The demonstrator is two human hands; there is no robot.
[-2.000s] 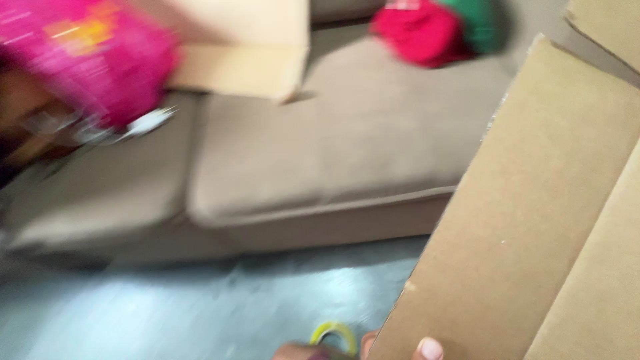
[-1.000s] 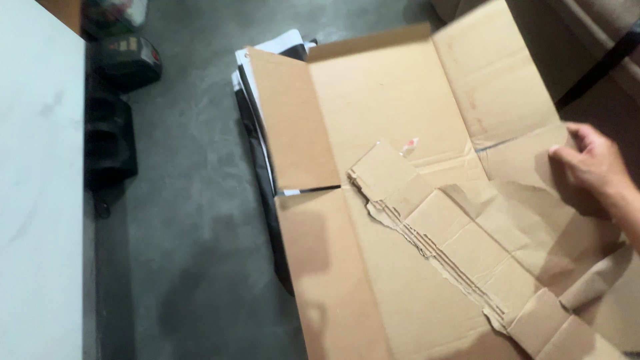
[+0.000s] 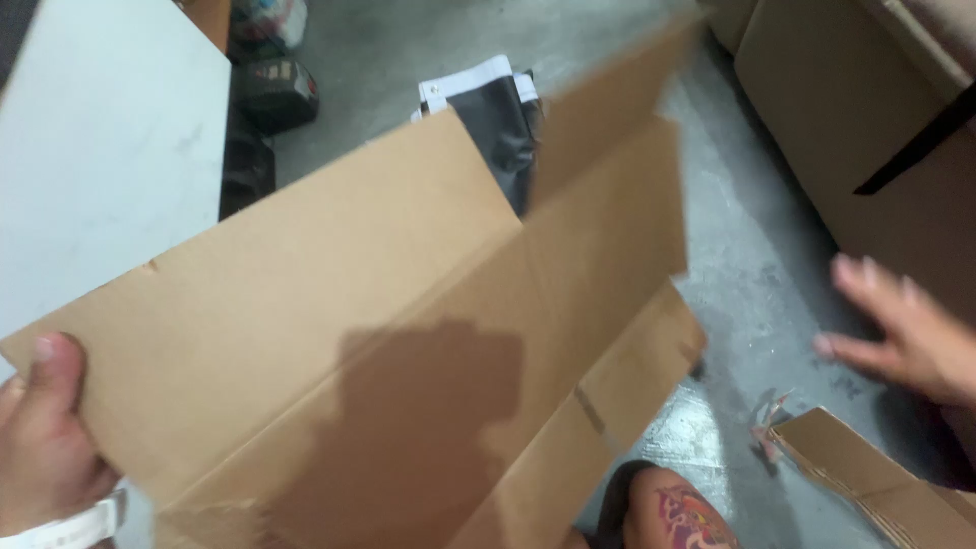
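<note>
My left hand [image 3: 53,442] grips the left corner of a large opened cardboard box [image 3: 305,274], thumb on its inner face. The box is tilted, with its flaps spread and the far flap blurred. To the right, my right hand [image 3: 907,335] is off the box, blurred, with fingers apart and nothing in it. Below that hand, torn folded cardboard pieces [image 3: 877,473] lie low at the right, with a bit of tape at their end. Behind the box is a folded black sheet with white edges [image 3: 496,114].
A white tabletop [image 3: 114,130] stands at the left, with a dark boxy item [image 3: 278,95] and other dark things beside it. A brown sofa [image 3: 839,152] with a black strap is at the right. Grey floor [image 3: 732,213] shows between; my knee is at the bottom.
The torn cardboard pieces, seen lying in the box one second ago, are now outside it at the lower right. My right hand has let go of the box's edge. My left hand now shows, holding it.
</note>
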